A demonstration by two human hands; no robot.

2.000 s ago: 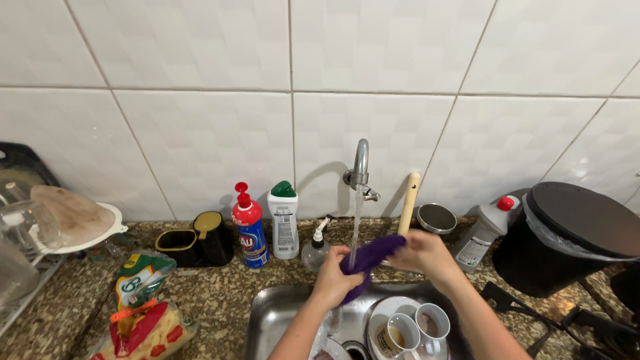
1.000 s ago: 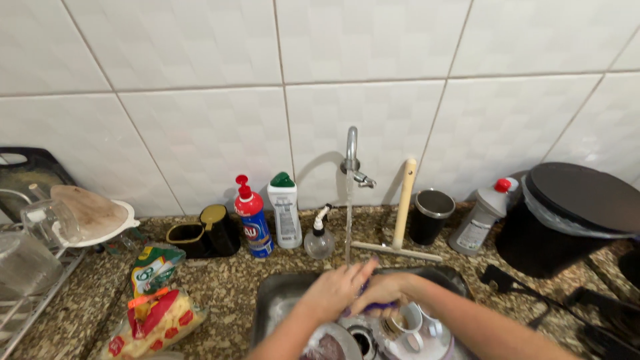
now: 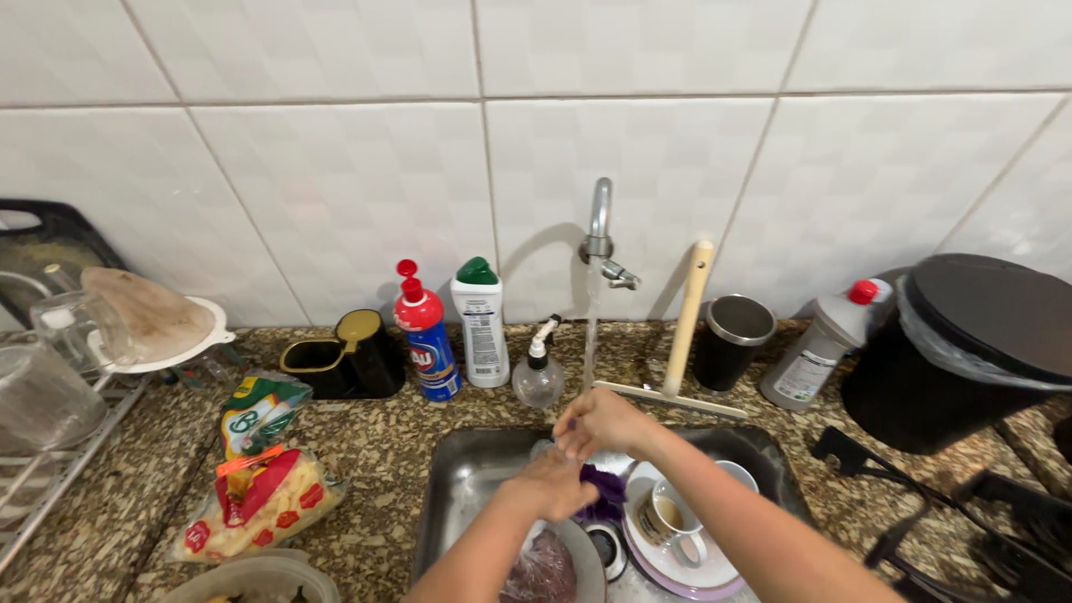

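Note:
Water runs from the chrome tap (image 3: 600, 222) in a thin stream onto my hands over the steel sink (image 3: 469, 448). My right hand (image 3: 603, 425) is bent beneath the stream, its fingertips close to my left hand (image 3: 546, 483), which is flat with its fingers apart. Whether the fingers touch is hard to tell. A purple cloth (image 3: 605, 494) lies in the sink just beyond my left fingers, by the drain. At the right are mugs (image 3: 672, 509) on stacked plates (image 3: 641, 557). Below my left hand, a plastic bag with reddish contents (image 3: 543, 569) sits in a round vessel.
Behind the sink stand a red and blue detergent bottle (image 3: 431, 352), a white bottle (image 3: 481, 327), a pump bottle (image 3: 538, 378), a wooden-handled squeegee (image 3: 690, 318) and a black cup (image 3: 733, 342). A lidded black bin (image 3: 963, 352) is right; a dish rack (image 3: 67, 469) and food bags (image 3: 260, 511) are left.
The purple cloth, earlier held between both hands under the water, now lies in the sink, let go. The hands have come apart from their clasp of a second ago.

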